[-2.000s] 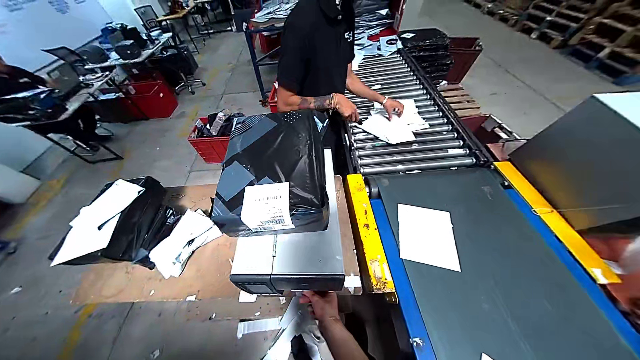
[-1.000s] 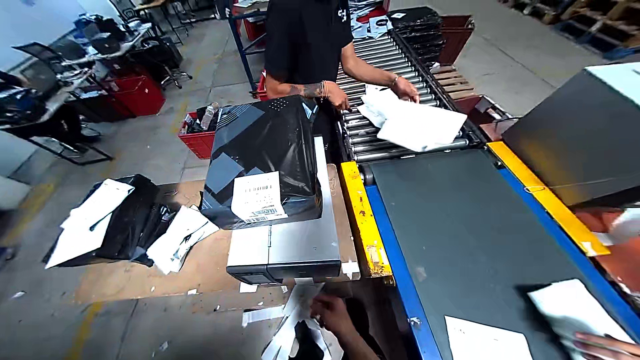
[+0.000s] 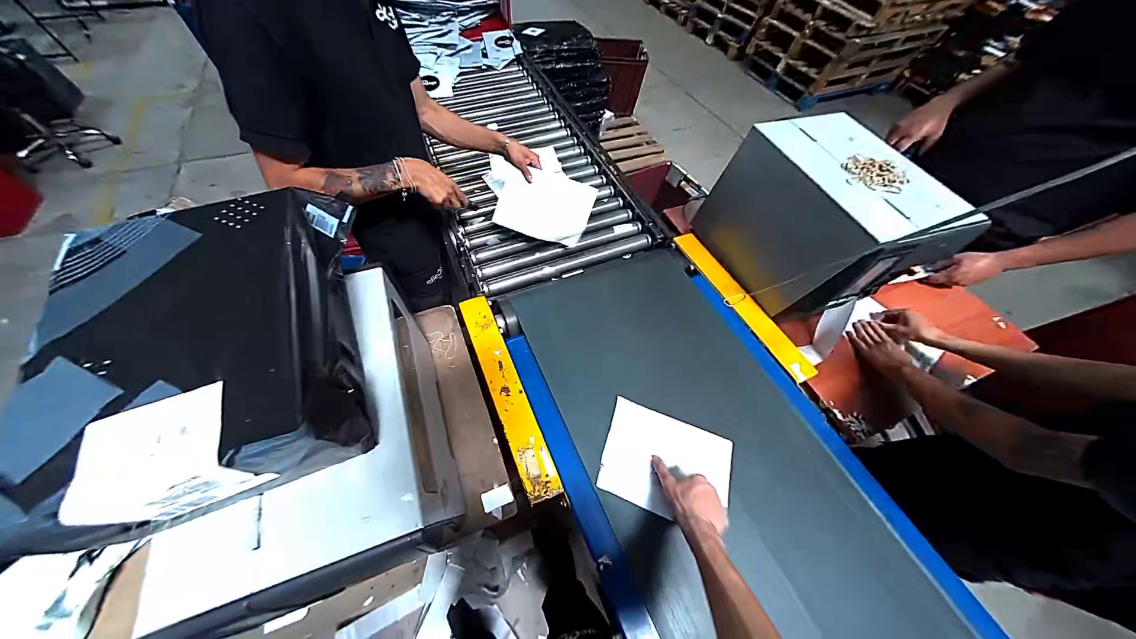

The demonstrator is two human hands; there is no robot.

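My right hand [image 3: 697,506] reaches in from the lower edge, palm down. Its index finger is extended onto a white paper sheet or flat envelope [image 3: 626,448], and the other fingers look curled. The white piece lies tilted on the dark conveyor belt [image 3: 612,328]; I cannot tell whether its face bears print. My left hand is out of view. To the left, a large black plastic-wrapped parcel [image 3: 257,328] with a white label [image 3: 160,444] rests on a white and grey box [image 3: 328,488].
Across the belt, a co-worker's hands [image 3: 524,160] handle white papers [image 3: 546,209] on the roller conveyor [image 3: 506,111]. At right, other people's hands [image 3: 887,337] work beside a large grey box [image 3: 790,204] with rubber bands [image 3: 876,173] on top. Yellow guards [image 3: 510,404] and blue rails flank the belt.
My right hand has moved from beside the stacked box onto the paper on the belt. The view has swung towards the belt. The co-worker's papers have been lowered onto the rollers.
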